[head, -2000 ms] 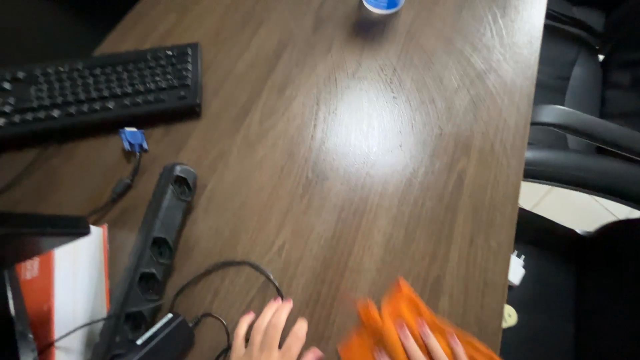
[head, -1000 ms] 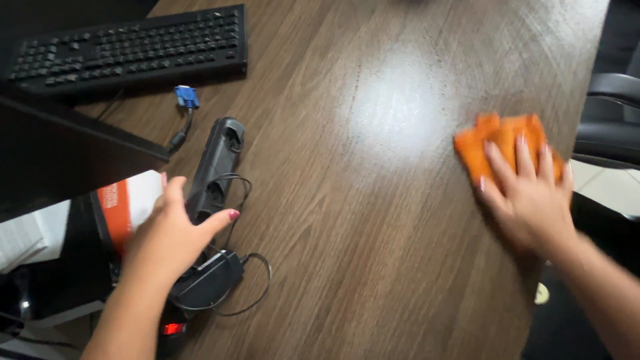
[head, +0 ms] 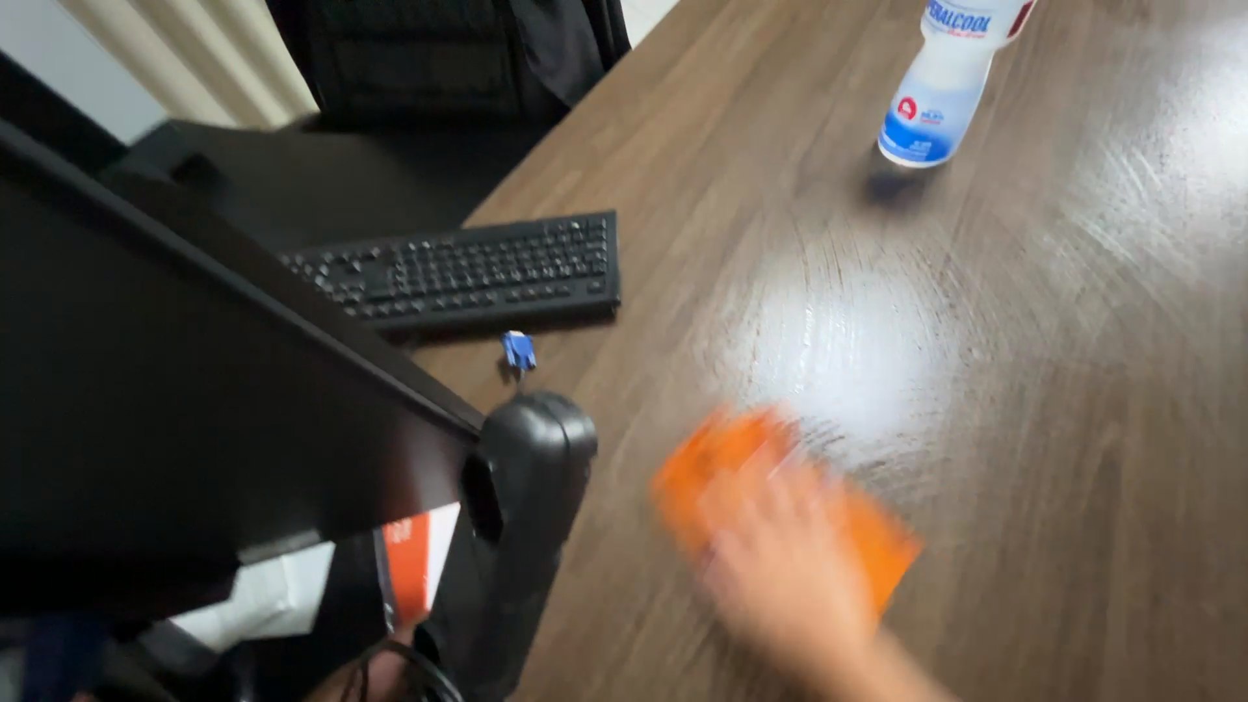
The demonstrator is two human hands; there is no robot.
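My right hand, blurred, lies over an orange cloth on the brown wood-grain desk. Streaks of moisture shine on the desktop beyond it. At the bottom edge, my left hand is mostly hidden behind a black power strip and a loop of black cable. The strip looks raised and tilted, its far end towards the camera, and the hand appears to grip its lower part. Just past that end lies a blue VGA connector. A clear and blue bottle of alcohol stands on the far part of the desk.
A black monitor fills the left side, close to the strip. Behind it lies a black keyboard near the desk's left edge. An orange and white printed item shows under the monitor. A black chair stands beyond the desk.
My right hand and the orange cloth have moved left from the desk's right side. The power strip, flat on the desk before, now looks lifted. The view has shifted to the left and farther up the desk.
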